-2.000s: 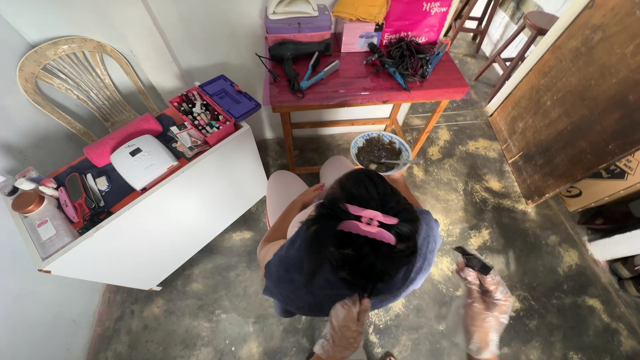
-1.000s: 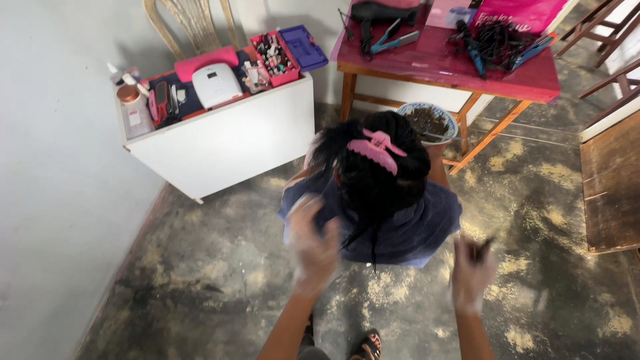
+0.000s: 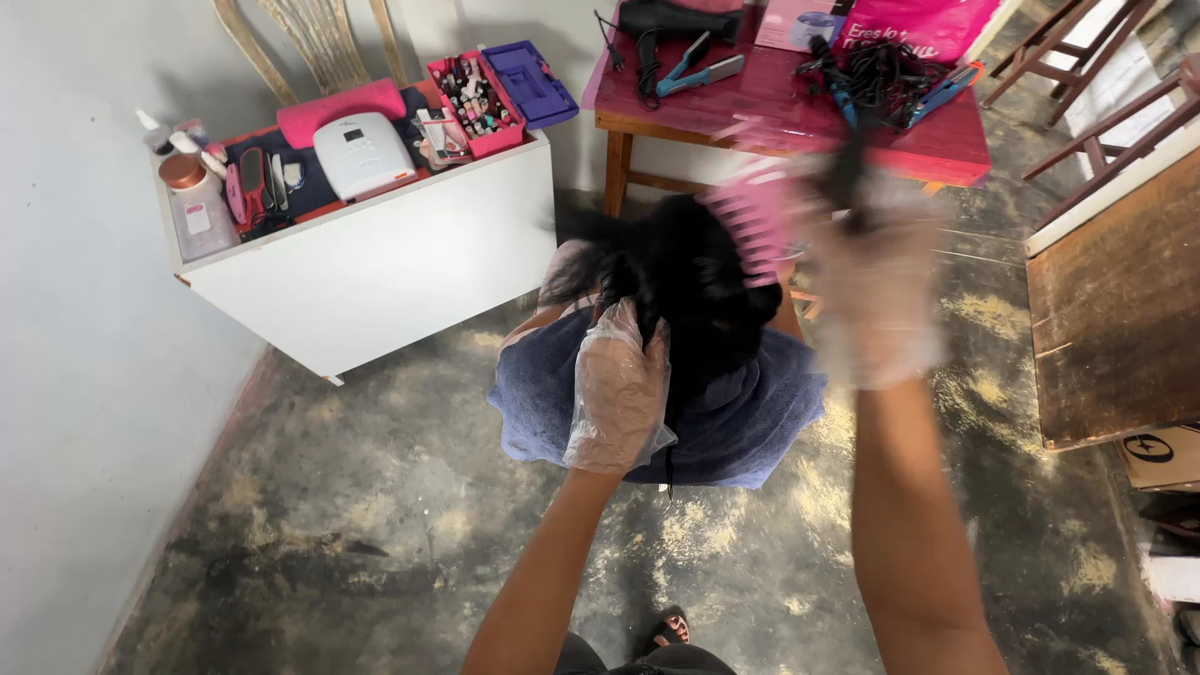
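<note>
A seated person with dark hair (image 3: 694, 291) has a blue towel (image 3: 750, 422) over the shoulders. My left hand (image 3: 621, 384), in a clear plastic glove, grips a lock of hair at the left of the head. A pink claw clip (image 3: 755, 220) sits in the hair at the right. My right hand (image 3: 877, 272), gloved too and blurred by motion, is raised to the right of the clip. It holds a dark tool (image 3: 848, 173), too blurred to name exactly. The bowl is not visible behind my right hand.
Ahead stands a red-topped table (image 3: 778, 108) with a hair dryer (image 3: 675, 19), a flat iron (image 3: 698, 70) and tangled cords. At left, a white manicure table (image 3: 394, 281) bears a nail lamp (image 3: 364, 155) and an organizer box of bottles (image 3: 478, 103). A wooden panel (image 3: 1116, 319) stands at right.
My right hand has moved up and forward with the dark tool, from low at the right to beside the claw clip. My left hand, apart from the hair one second ago, now grips a lock.
</note>
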